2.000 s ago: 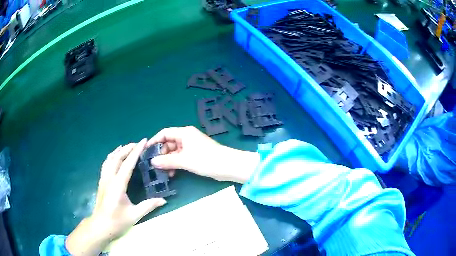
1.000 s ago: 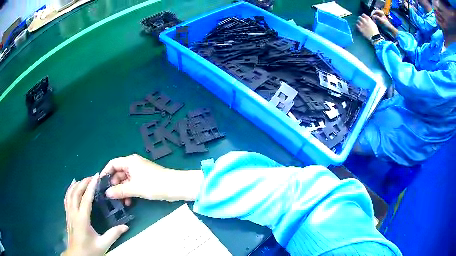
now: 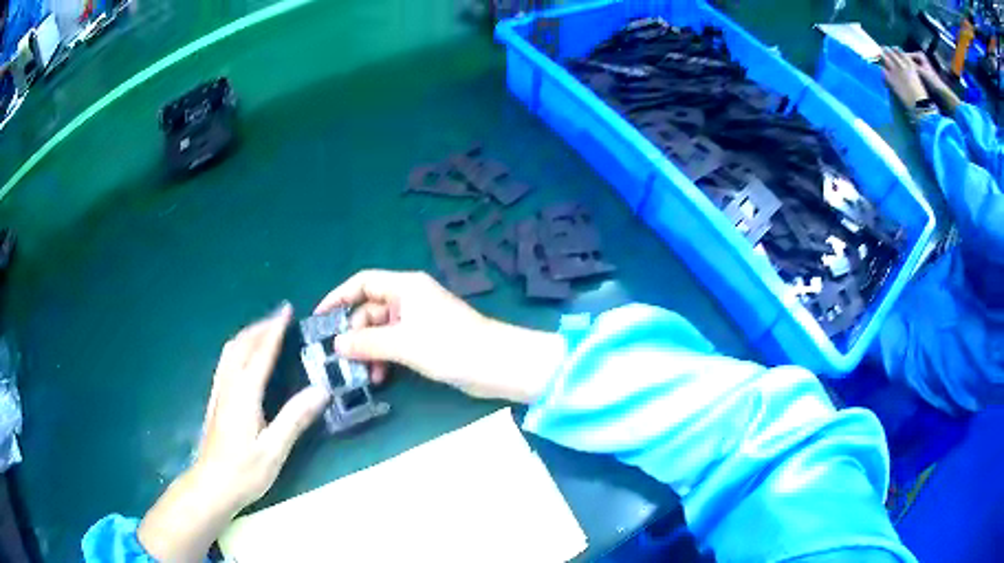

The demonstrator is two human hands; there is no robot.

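My right hand (image 3: 402, 330) pinches a thin black cut-out plate (image 3: 352, 409) near its upper end, and the plate stands tilted over the green bench with its face shining grey. My left hand (image 3: 248, 423) is at the plate's left side, fingers spread; its thumb tip is at the plate's left edge, and I cannot tell if it presses on it. A cream-white sheet (image 3: 424, 500) lies on the bench just below the hands. Several loose black plates (image 3: 561, 247) lie flat beyond my right hand.
A blue bin (image 3: 672, 214) heaped with black plates stands at the right. A black housing (image 3: 198, 127) sits far left on the bench. A person's hands (image 3: 914, 79) and blue sleeves show at the upper right. A crumpled clear bag (image 3: 7, 401) is at the left edge.
The view swung right and back. My left thumb has moved up from below the plate to its left edge. The plate has tilted and now catches the light. My right hand keeps its pinch.
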